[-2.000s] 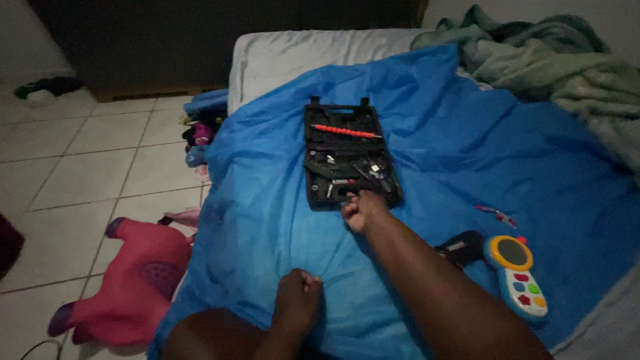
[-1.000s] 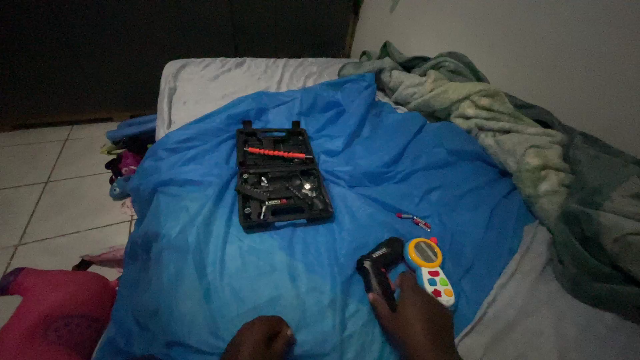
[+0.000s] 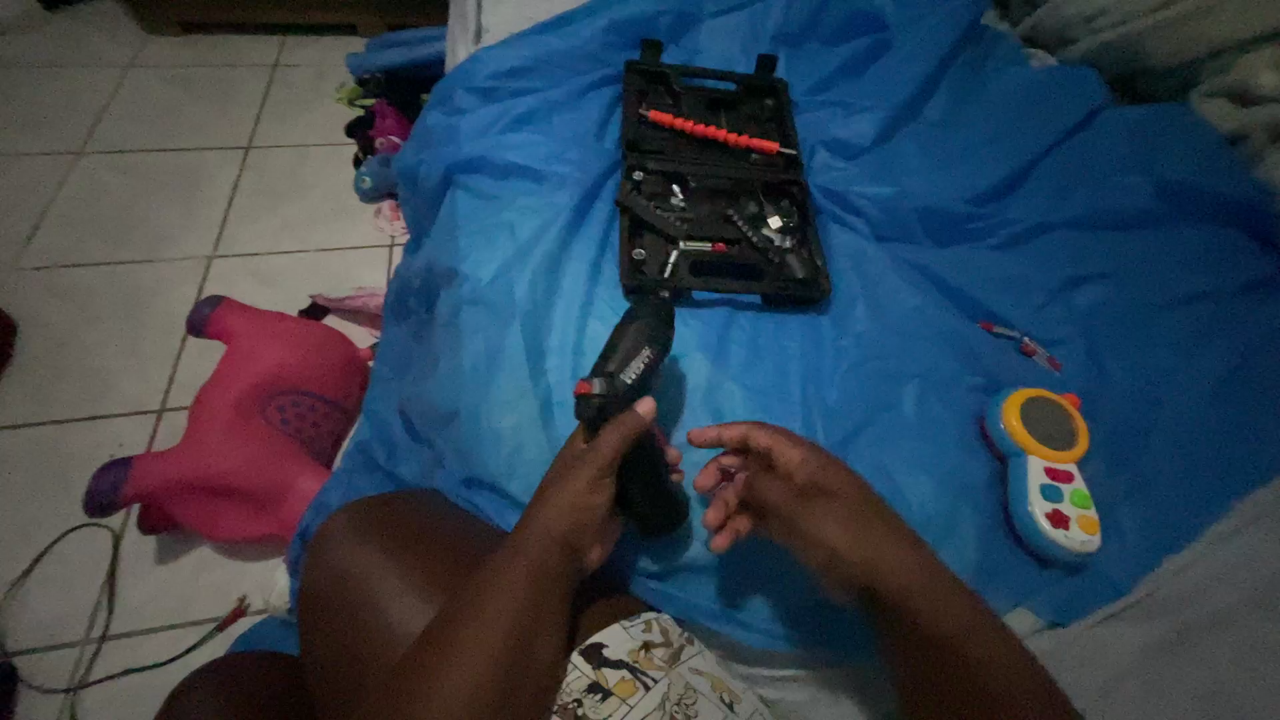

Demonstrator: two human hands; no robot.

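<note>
My left hand (image 3: 595, 480) is closed round the handle of a black cordless screwdriver (image 3: 640, 350), whose front end points up toward the tool case. Just right of the handle, my right hand (image 3: 765, 490) hangs with its fingers apart and curved, holding nothing that I can see. Beyond them an open black plastic tool case (image 3: 810, 240) lies on a blue sheet (image 3: 510, 300). An orange-red flexible bit extension (image 3: 715, 132) rests across its lid half. The lower half holds black bit strips and small metal pieces, too dim to name exactly.
A toy phone (image 3: 1055, 480) with coloured buttons and a small red-and-blue item (image 3: 1020, 345) lie at the right. A pink inflatable animal toy (image 3: 270, 420) and a cable (image 3: 110, 600) are on the tiled floor at the left. A rumpled blanket (image 3: 1130, 50) is at the upper right.
The black screwdriver, which lay beside the toy phone with my right hand at it one second ago, is now in my left hand near the case. My right hand has let go of it.
</note>
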